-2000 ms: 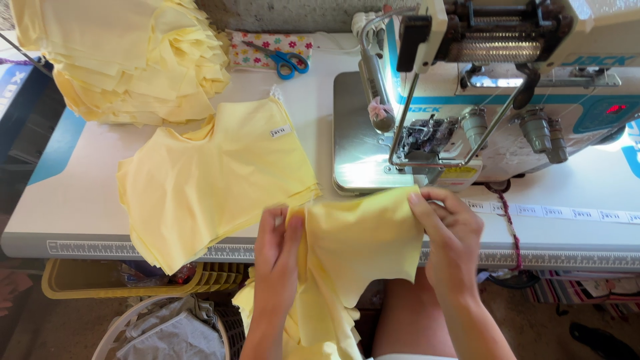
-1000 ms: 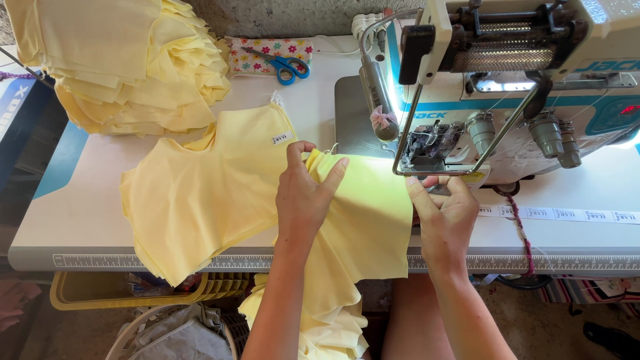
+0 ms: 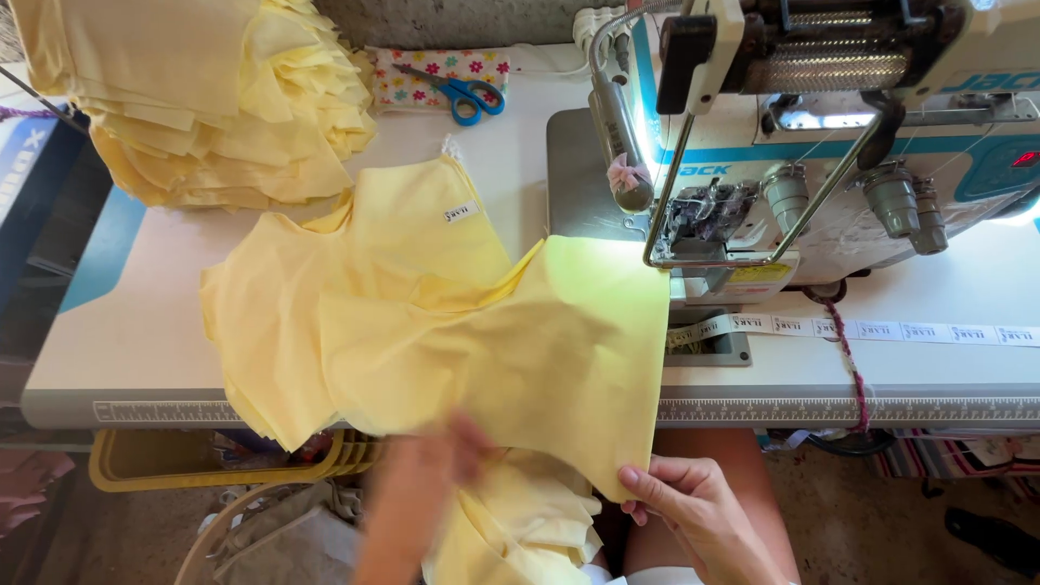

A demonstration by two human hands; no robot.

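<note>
A yellow fabric garment piece (image 3: 520,357) lies spread over the table's front edge, its upper right part under the light of a Jack sewing machine (image 3: 731,187). My right hand (image 3: 691,504) pinches its lower right corner between thumb and fingers. Blurred, my left hand (image 3: 451,463) is at the piece's lower edge; whether it grips the cloth cannot be made out. To the left, partly under this piece, lie other yellow garment pieces (image 3: 276,309), one bearing a small white label (image 3: 461,211). More yellow fabric (image 3: 512,520) hangs over my lap.
A tall stack of yellow fabric (image 3: 219,106) stands at the back left. Blue-handled scissors (image 3: 467,97) rest on a floral cloth pouch (image 3: 394,85). A label ribbon (image 3: 877,329) runs along the right side. Below the table are a yellow basket (image 3: 146,471) and a bin holding grey cloth (image 3: 284,544).
The top yellow piece now lies spread out flatter, partly over the labelled pieces. My right hand has moved from beside the machine down to the cloth's lower corner; my left hand has also moved down.
</note>
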